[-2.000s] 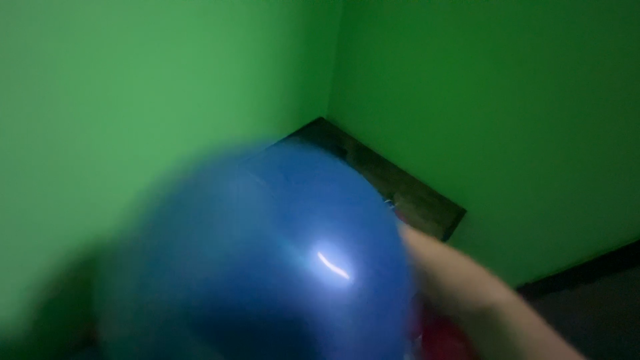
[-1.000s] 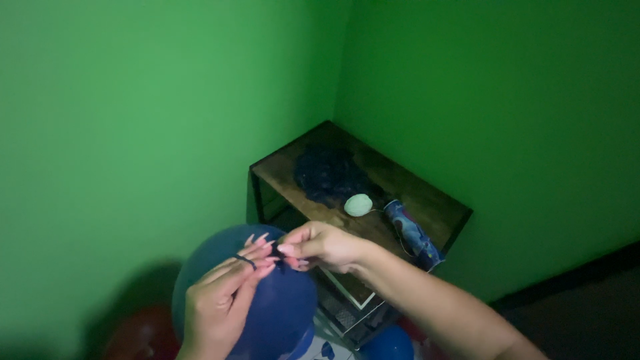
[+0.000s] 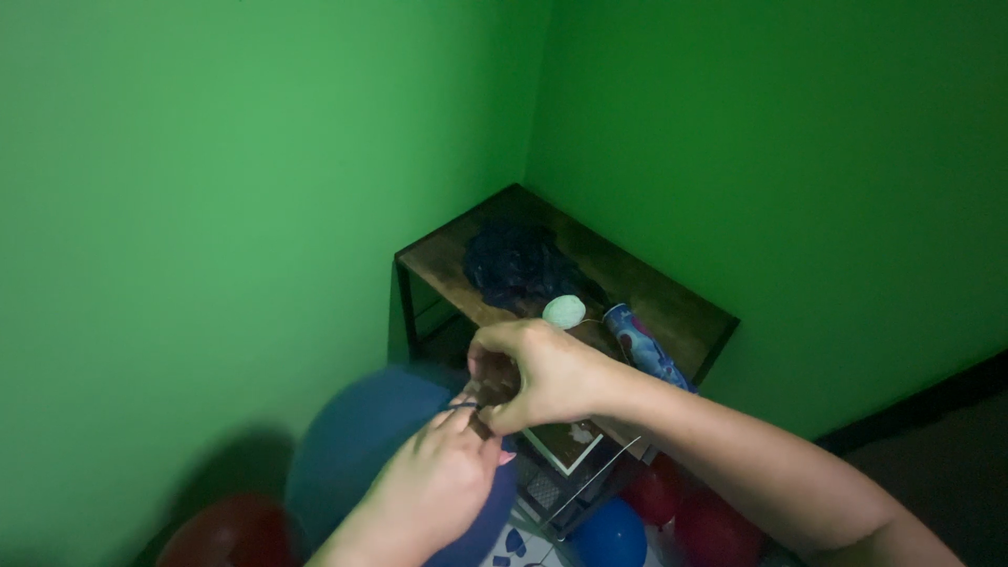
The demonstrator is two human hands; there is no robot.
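A large inflated blue balloon [image 3: 370,441] fills the lower middle of the head view, close to the wall. My left hand [image 3: 449,465] lies over its upper right side, with the stretched balloon neck [image 3: 465,405] around its fingers. Bent in an arch from the right, my right hand [image 3: 535,378] has its thumb and fingertips at those same fingers, gripping the neck's end. The exact grip is partly hidden by the fingers. Beyond the hands, a ball of pale string [image 3: 564,312] rests on a wooden-topped table [image 3: 669,303].
A dark crumpled plastic bag [image 3: 512,264] and a blue patterned cylindrical can [image 3: 646,346] lie on the table. Red balloons [image 3: 228,535] and a smaller blue balloon [image 3: 610,535] are low down, near dark blue scraps [image 3: 515,542] on the floor. Green walls meet behind the table.
Two seconds ago the balloon was higher and covered much of the table. It has since come down, and both hands now show at its neck. My right hand has arched up over the left fingers.
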